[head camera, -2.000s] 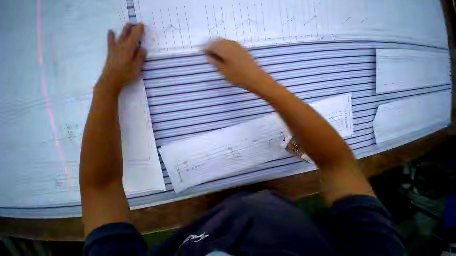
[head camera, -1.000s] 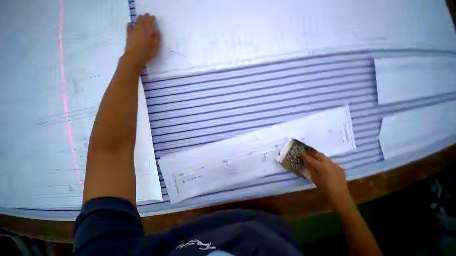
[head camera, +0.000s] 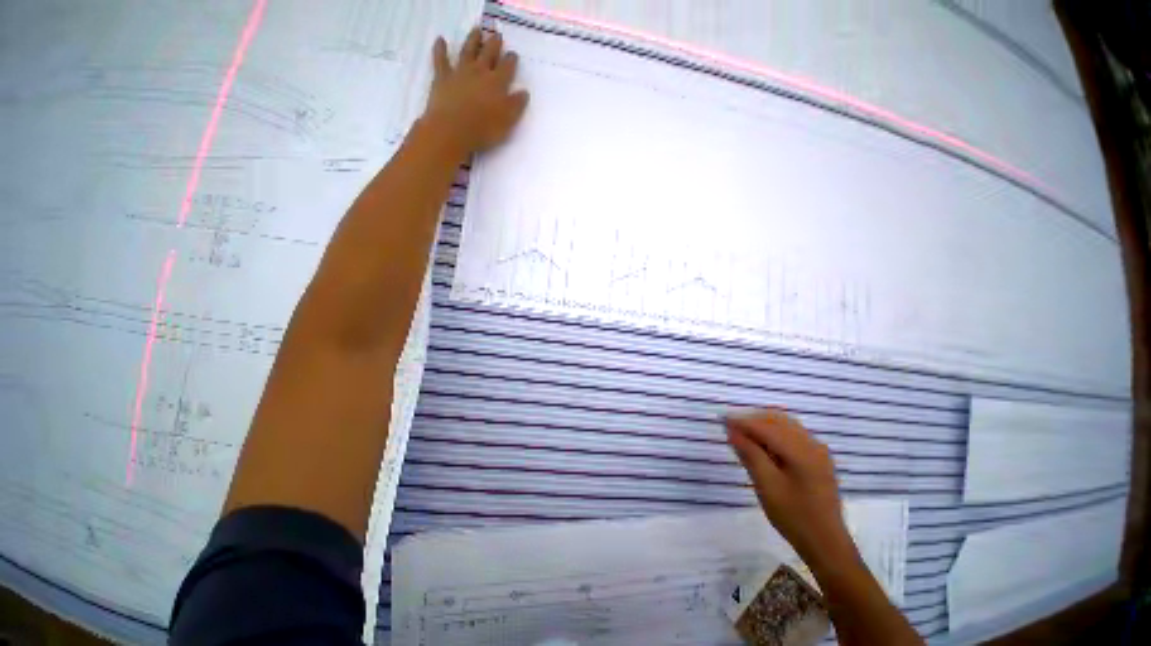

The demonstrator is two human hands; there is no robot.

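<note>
My left hand [head camera: 477, 101] lies flat with spread fingers on the upper left corner of a wide paper pattern [head camera: 707, 189], beside the large pattern sheet [head camera: 189, 341]. My right hand [head camera: 783, 467] is above the striped fabric [head camera: 606, 416] with thumb and fingertips pinched. Something too thin to make out may be between the fingertips. The pin box [head camera: 780, 608], full of speckled metal pins, sits on a long pattern strip [head camera: 543, 587] at the bottom, partly behind my right wrist.
Two smaller pattern pieces [head camera: 1041, 448] [head camera: 1041, 568] lie at the right. A pink-red line runs down the large sheet at the left, another across the top right. The brown table edge [head camera: 1098, 126] shows at the right.
My right hand has left the pin box and moved up over the stripes. The view has shifted toward the far side, so the papers appear lower. My left hand still presses the paper.
</note>
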